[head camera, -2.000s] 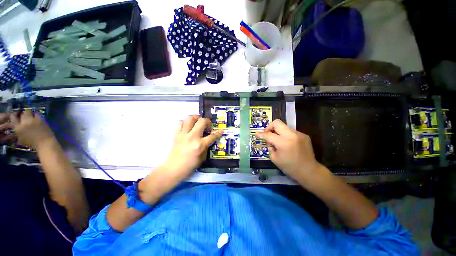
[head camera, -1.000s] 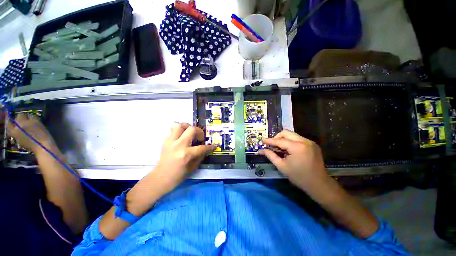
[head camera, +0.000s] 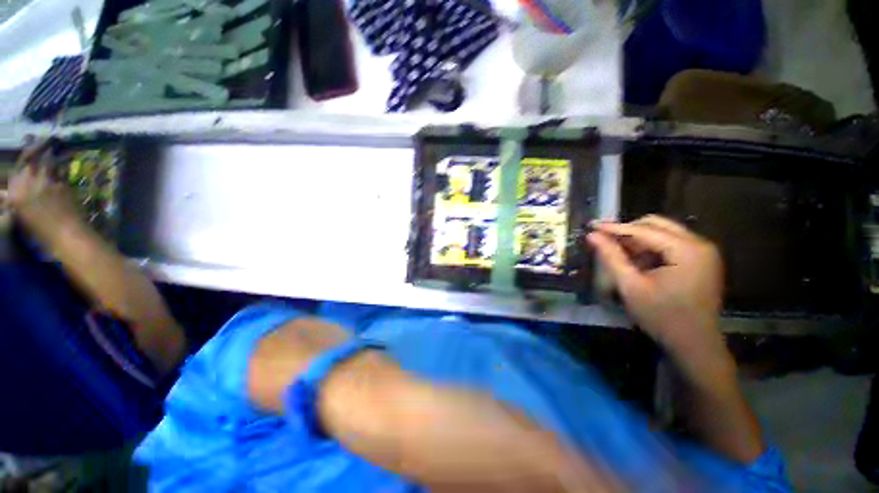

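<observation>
The black solder pallet (head camera: 421, 217) lies between the rails in front of me, holding yellow-edged circuit boards (head camera: 463, 214) crowded with small parts. A pale-green hold-down strip (head camera: 508, 207) lies across it, top to bottom. My right hand (head camera: 665, 274) is at the pallet's right edge, thumb and forefinger tips close together; I cannot tell if anything small is between them. My left hand (head camera: 463, 438), beyond the blue wrist strap (head camera: 306, 393), is strongly blurred low in front of my body, away from the pallet; its fingers cannot be made out.
A black tray (head camera: 278, 58) of green strips, a phone (head camera: 326, 48), a polka-dot cloth (head camera: 424, 38) and a white cup (head camera: 569, 43) stand behind the rear rail (head camera: 318, 125). Another person's hand (head camera: 43, 197) is at a pallet on the left. A dark conveyor section (head camera: 761, 231) lies right.
My left hand has left the pallet's left side and swung down and right across my body. My right hand has drawn off the boards to the pallet's right edge. The view has shifted.
</observation>
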